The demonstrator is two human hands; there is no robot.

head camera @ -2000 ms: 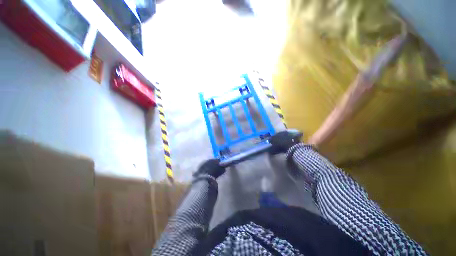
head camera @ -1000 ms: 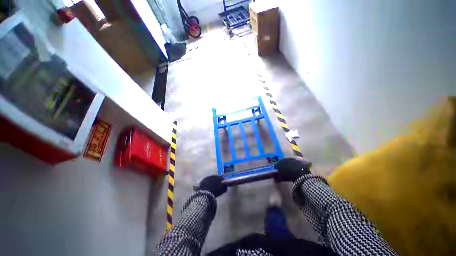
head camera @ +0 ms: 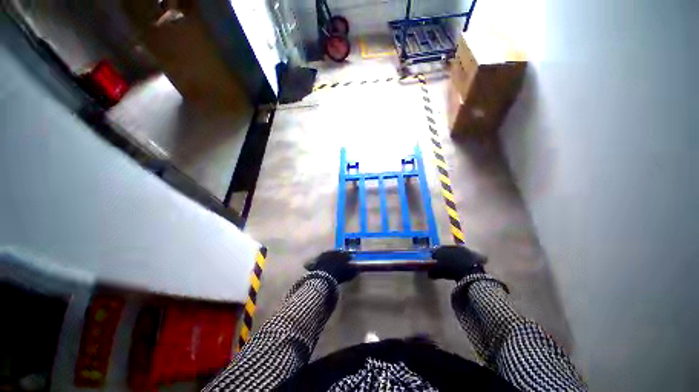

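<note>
A platform trolley (head camera: 385, 202) with a flat blue slatted frame is on the grey floor in front of me. Its deck carries nothing. Its push handle runs across between my hands. My left hand (head camera: 334, 265), in a black glove, is closed around the left end of the handle. My right hand (head camera: 457, 262), also in a black glove, is closed around the right end. The fingers are partly hidden by the gloves' dark shape.
Cardboard cartons (head camera: 487, 88) stand against the right wall. Another blue trolley (head camera: 426, 41) and a hand truck with red wheels (head camera: 336, 47) are at the back. Black-and-yellow tape (head camera: 447, 191) marks the floor. A doorway opens at left; a red box (head camera: 195, 341) is at lower left.
The trolley and I have moved forward along the corridor. The yellow sack has left view on the right, and the back trolley and cartons are closer. Both hands have stayed on the handle.
</note>
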